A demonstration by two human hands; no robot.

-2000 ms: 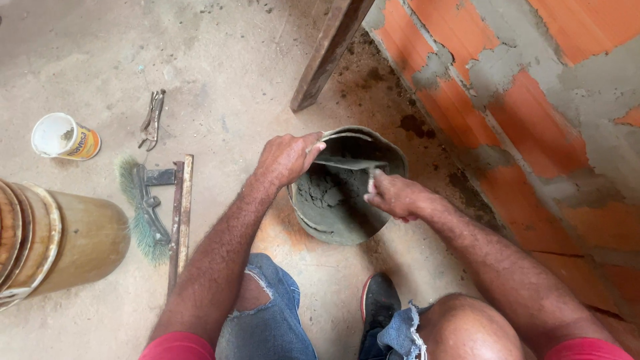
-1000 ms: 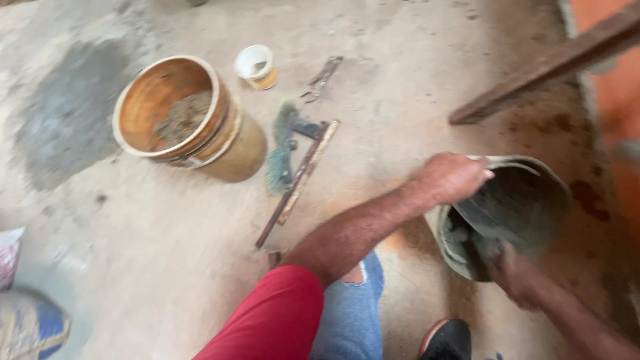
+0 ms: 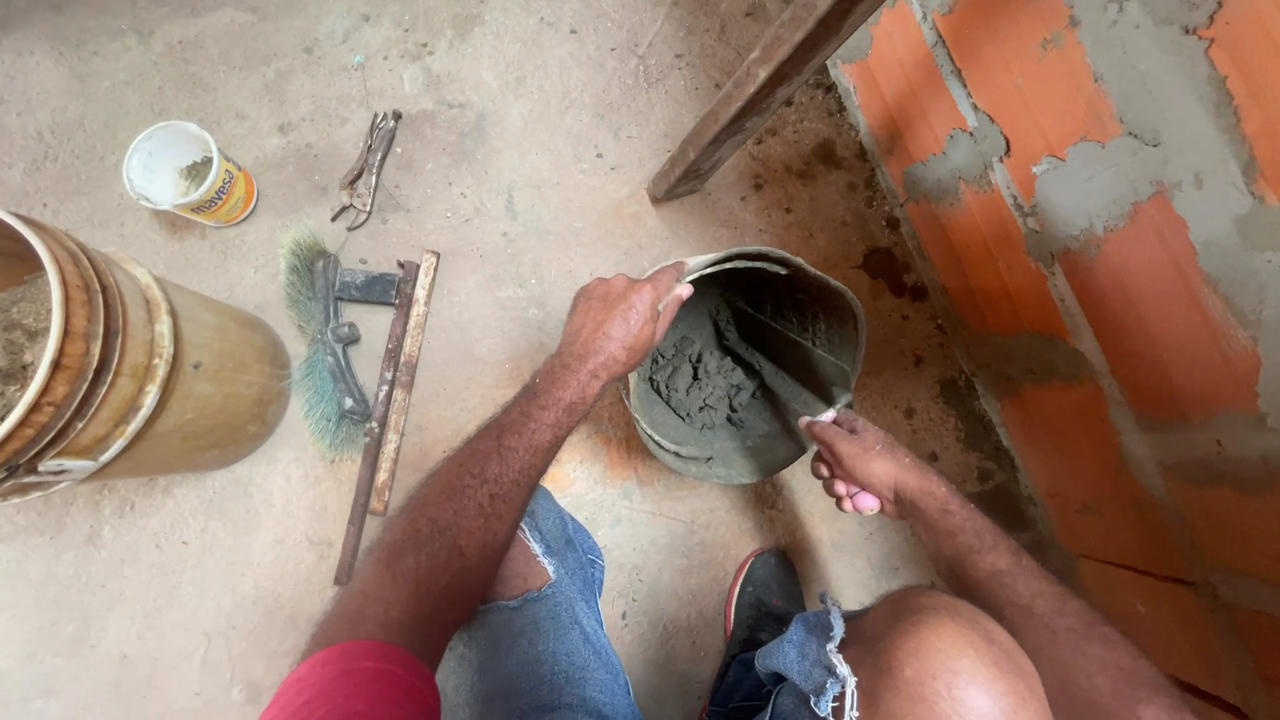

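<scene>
A round bucket [image 3: 700,455] with a grey, mortar-coated inside stands on the floor in front of me. Grey wet mortar [image 3: 700,380] lies in a rough heap on its left side. My left hand [image 3: 625,320] grips the bucket's upper left rim. At the lower right rim, my right hand [image 3: 855,460] is closed on the handle of a trowel [image 3: 775,375], and a pinkish handle end shows below the fingers. The trowel's grey blade reaches into the bucket beside the mortar; it blends with the coated wall, so its full outline is hard to tell.
An orange block wall [image 3: 1160,300] with mortar joints rises at right, near a slanted wooden post [image 3: 760,100]. At left are a large plastic bucket [image 3: 200,370], a small plastic tub [image 3: 215,185], locking pliers [image 3: 367,168], a bristle brush [image 3: 325,345] and two narrow bars [image 3: 395,400].
The view swung left and came back. My right hand has moved from over the bucket's inside to its lower right rim, still with the trowel. My left hand stays on the rim.
</scene>
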